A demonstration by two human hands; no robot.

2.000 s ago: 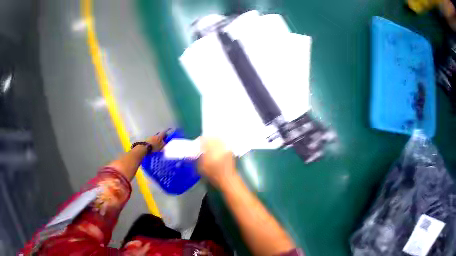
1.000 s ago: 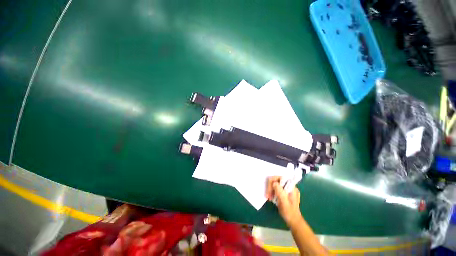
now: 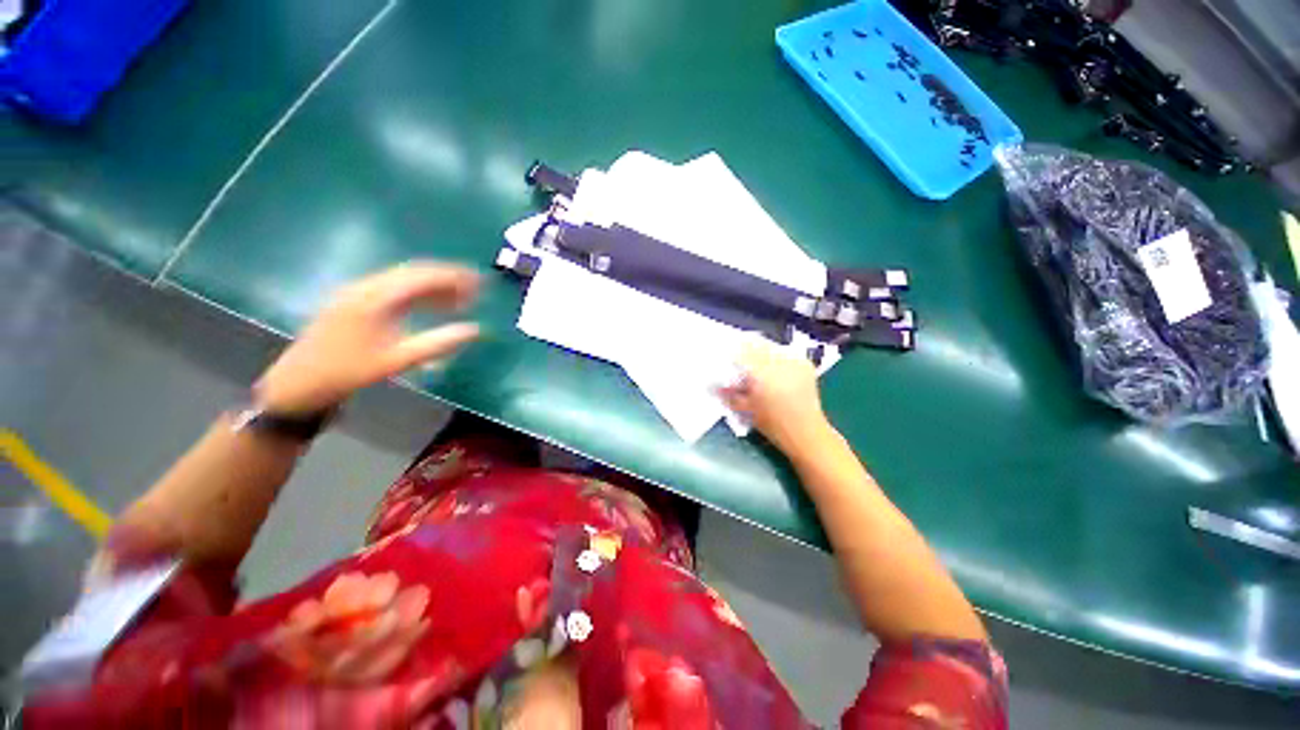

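Note:
White paper sheets [image 3: 627, 335] lie fanned out on the green bench in front of me. Flat black harnesses [image 3: 684, 275] lie across the sheets, with connectors at both ends sticking out past the paper. My right hand [image 3: 770, 385] rests at the lower right edge of the sheets, near the right connectors; its fingers are bent and I cannot tell if they grip the paper. My left hand [image 3: 378, 338] is raised at the bench's front edge, left of the sheets, with thumb and fingers apart and nothing in it.
A light blue tray [image 3: 894, 107] with small black pieces stands at the back right. Beside it are a pile of black harnesses [image 3: 1112, 72] and a bagged harness bundle [image 3: 1141, 285] with a white label. A deep blue bin [image 3: 93, 57] is at the far left; a pale metal strip [image 3: 1243, 532] lies at the right.
The view has turned and shifted. My left hand, out of view a second ago, is back in view and empty; the blue bin it was at two seconds ago stands at the far left.

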